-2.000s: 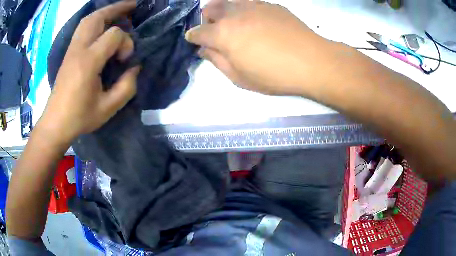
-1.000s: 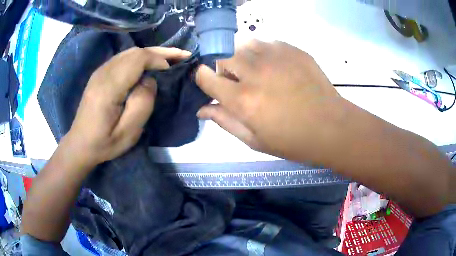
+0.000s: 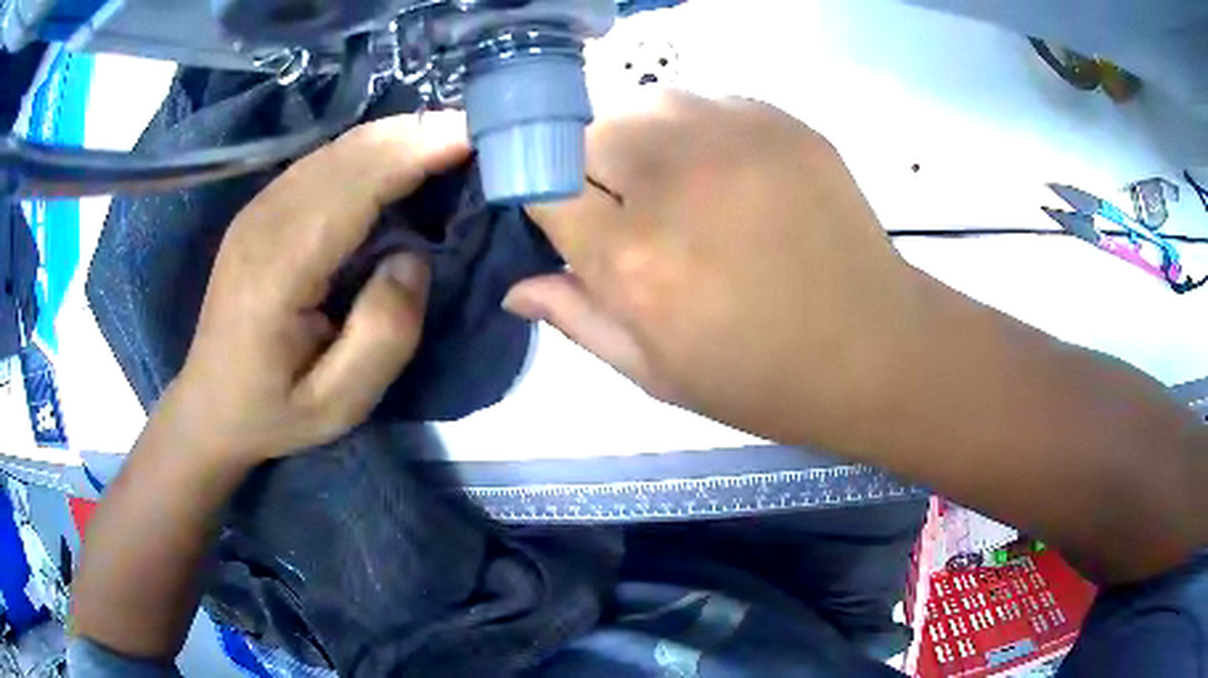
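Note:
The dark garment piece [image 3: 358, 530] lies bunched on the white table under the sewing machine and hangs over the front edge onto the lap. My left hand [image 3: 311, 291] grips a fold of it left of the needle area, thumb on top. My right hand [image 3: 715, 252] is at the cloth's right edge, with its fingertips partly hidden behind the grey-blue cylinder [image 3: 530, 126]; whether they pinch the cloth is hard to tell. The metal parts of the sewing machine [image 3: 411, 47] are above my left fingertips. The needle point is hidden.
Thread snips [image 3: 1119, 236] with pink and blue handles lie at the right, with a yellow-brown looped object [image 3: 1093, 66] behind. A ruled measuring strip [image 3: 702, 493] runs along the front edge. A red basket [image 3: 1007, 609] stands below right. A thin black line crosses the table.
The machine head and cylinder, out of view two seconds ago, now show at the top. Both hands have come closer together beneath them with the cloth. The view has shifted, so the table edge sits lower.

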